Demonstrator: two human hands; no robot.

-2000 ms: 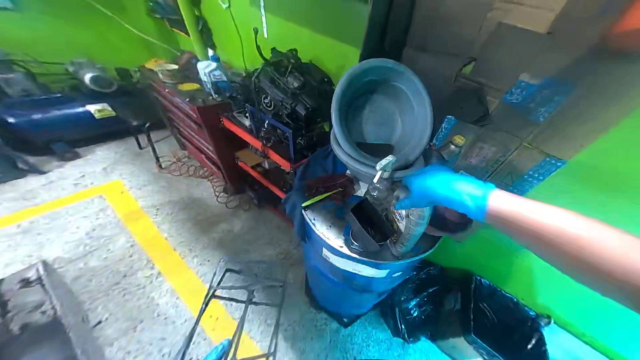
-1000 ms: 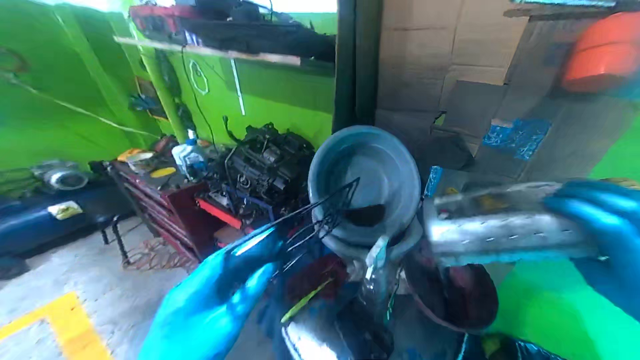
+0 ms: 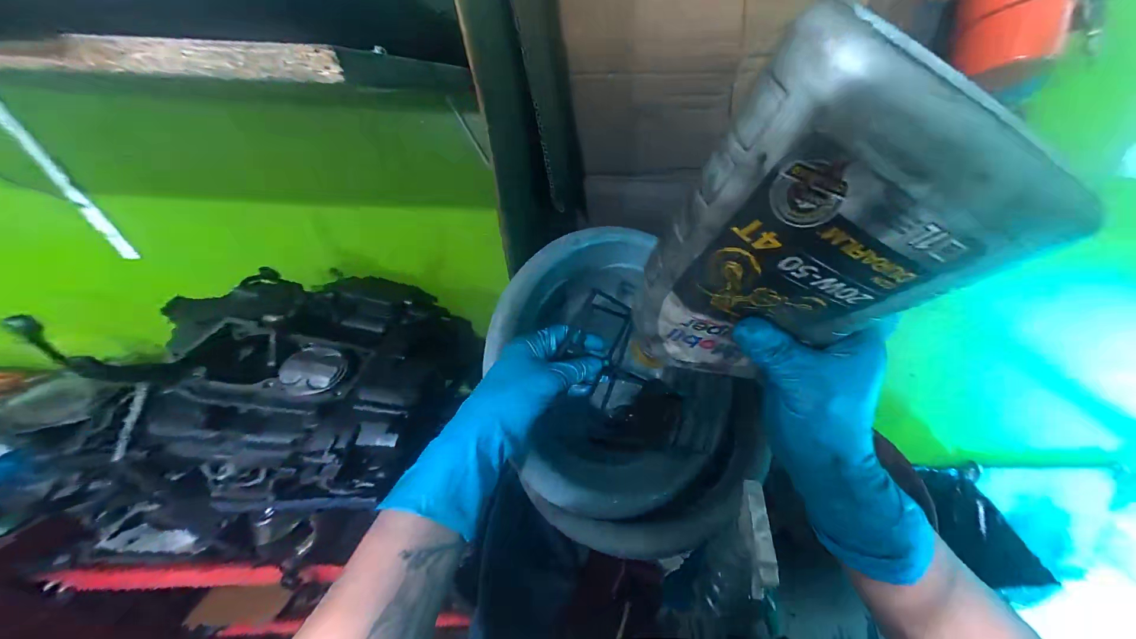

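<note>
My left hand (image 3: 532,382), in a blue glove, grips a thin black frame-shaped part (image 3: 612,311) over a round grey plastic basin (image 3: 568,497). Gloved in blue too, my right hand (image 3: 821,399) holds a grey Mobil oil bottle (image 3: 852,177) from below. The bottle is tilted, its neck pointing down and left, close to the black frame. Dark liquid lies in the basin under the frame. Whether anything flows from the bottle cannot be told.
A greasy engine (image 3: 311,399) sits at the left on a red rack (image 3: 177,577). Behind the basin are cardboard sheets (image 3: 657,106) and a dark upright post (image 3: 506,133). An orange container (image 3: 1012,35) is at top right, a black plastic bag (image 3: 994,532) at lower right.
The oil bottle, lying on its side in my right hand a second ago, is now tilted neck down over the basin. My left hand has brought the black frame beside its neck. The view is closer.
</note>
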